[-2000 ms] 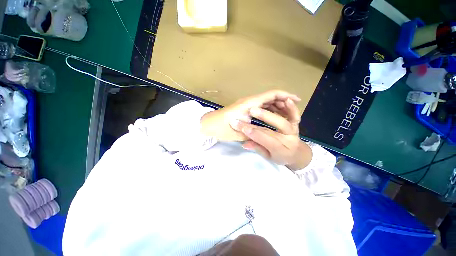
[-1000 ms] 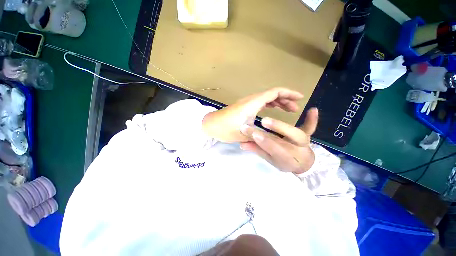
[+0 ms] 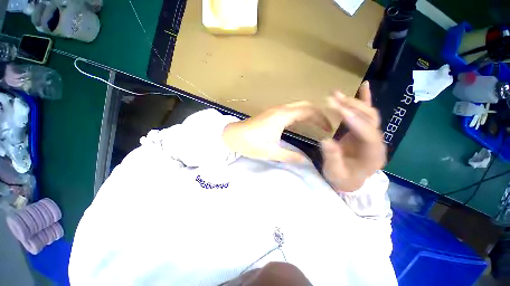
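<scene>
My left hand (image 3: 274,133) is in front of my body at the bench's near edge, fingers apart and pointing right, with nothing seen in it. My right hand (image 3: 355,142) is a little to its right, blurred, raised with its fingers apart, and I see nothing in it. The hands are apart from each other. Beyond them lies the tan work board (image 3: 279,61) on the black mat (image 3: 400,106). A pale yellow foam block (image 3: 230,15) sits at the board's far side.
A black electric screwdriver (image 3: 392,42) stands at the board's right. White wipes (image 3: 432,84) and a blue tray (image 3: 475,127) are on the right. At left are a phone (image 3: 34,49), a thin white cord (image 3: 117,88) and pink ear cushions (image 3: 34,224). A blue bin (image 3: 436,246) is at lower right.
My hands were touching each other; now they are apart. My right hand has moved right and up, with its fingers spread. My left hand has stayed in about the same place.
</scene>
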